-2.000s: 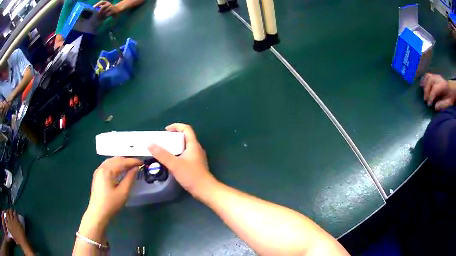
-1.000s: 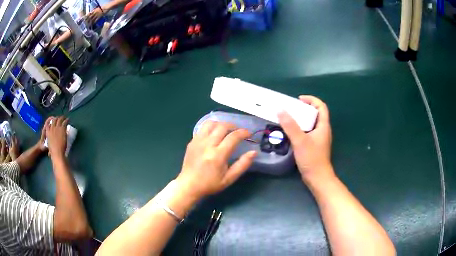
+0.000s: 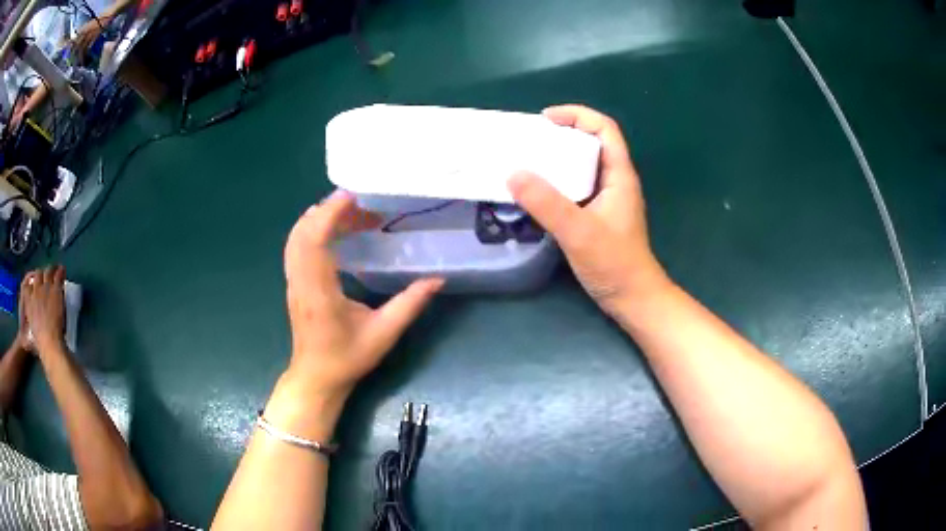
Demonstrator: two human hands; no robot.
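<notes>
The white housing (image 3: 456, 154) is held tilted above the translucent body (image 3: 446, 264), outer side towards me. My right hand (image 3: 596, 213) grips the housing's right end, thumb on its front face. My left hand (image 3: 348, 285) is at the left end of the translucent body, thumb along its front wall and fingers at its left rim under the housing. The small black fan (image 3: 503, 223) sits inside the body at the right, partly hidden by the housing and my right hand. A thin dark lead wire (image 3: 420, 215) runs left from the fan.
A bundled black power cord (image 3: 394, 482) lies near me, its two metal prongs up. A black terminal unit (image 3: 249, 52) with red connectors and cables is at the top left. Another person's hands (image 3: 44, 306) rest on a white part at the left. A pale seam (image 3: 866, 161) curves down the right.
The housing has turned more level and shows more of its outer face. My left hand has moved from inside the body to its left end. The view has also shifted.
</notes>
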